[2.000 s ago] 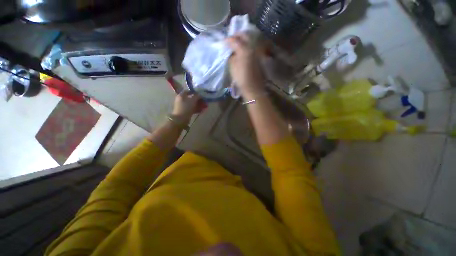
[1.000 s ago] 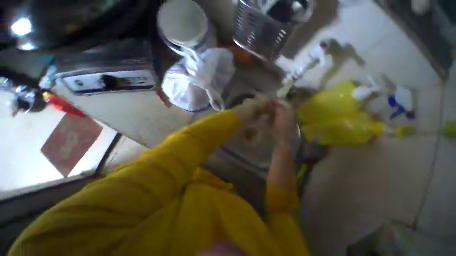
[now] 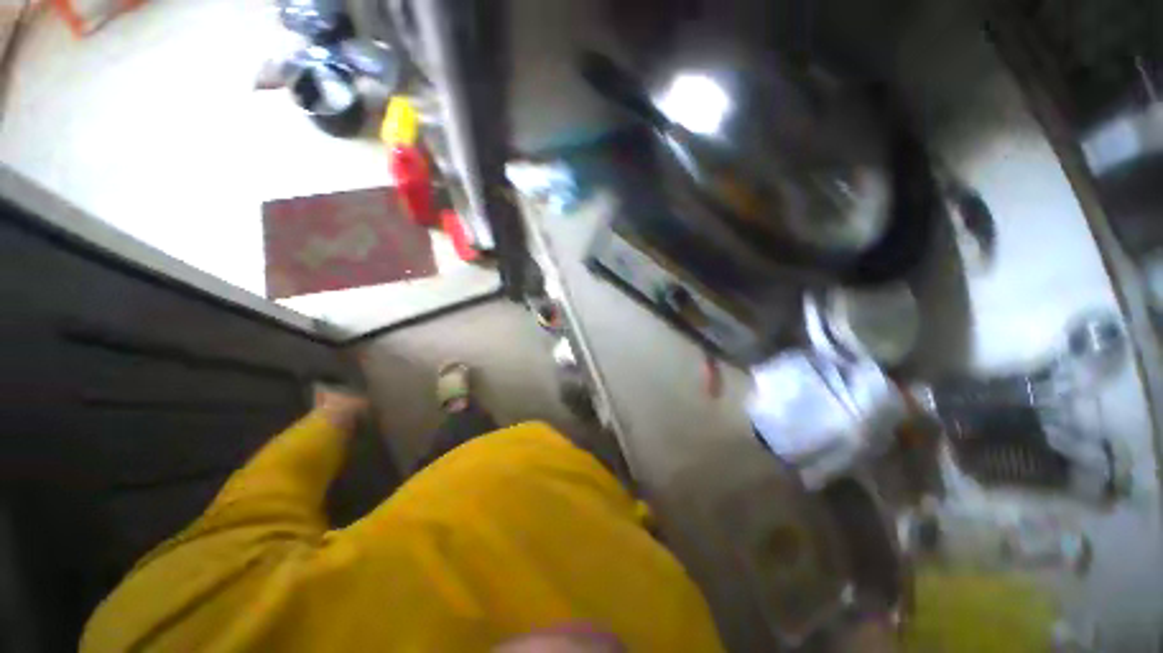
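My left hand (image 3: 338, 406) is small and blurred at the left, against the edge of a dark grooved panel (image 3: 166, 402). Whether its fingers hold anything cannot be told. My right hand is not clearly in view. The white plastic bag (image 3: 810, 406) sits on the counter beside the sink (image 3: 733, 529), below a pale round lid or pot (image 3: 880, 322). A blurred pinkish shape at the bottom edge, by the sink, cannot be made out.
The stove (image 3: 657, 291) bears a large dark pan (image 3: 829, 191). A metal basket (image 3: 1008, 434) and yellow bottles (image 3: 976, 612) stand right of the sink. A red patterned mat (image 3: 347, 242) lies beyond the threshold, near a red-and-yellow object (image 3: 408, 166). A foot (image 3: 454, 385) shows below.
The view has swung left, so the sink, bag and stove now appear farther right. My left hand has left the sink for the dark panel. My right hand has dropped out of clear view.
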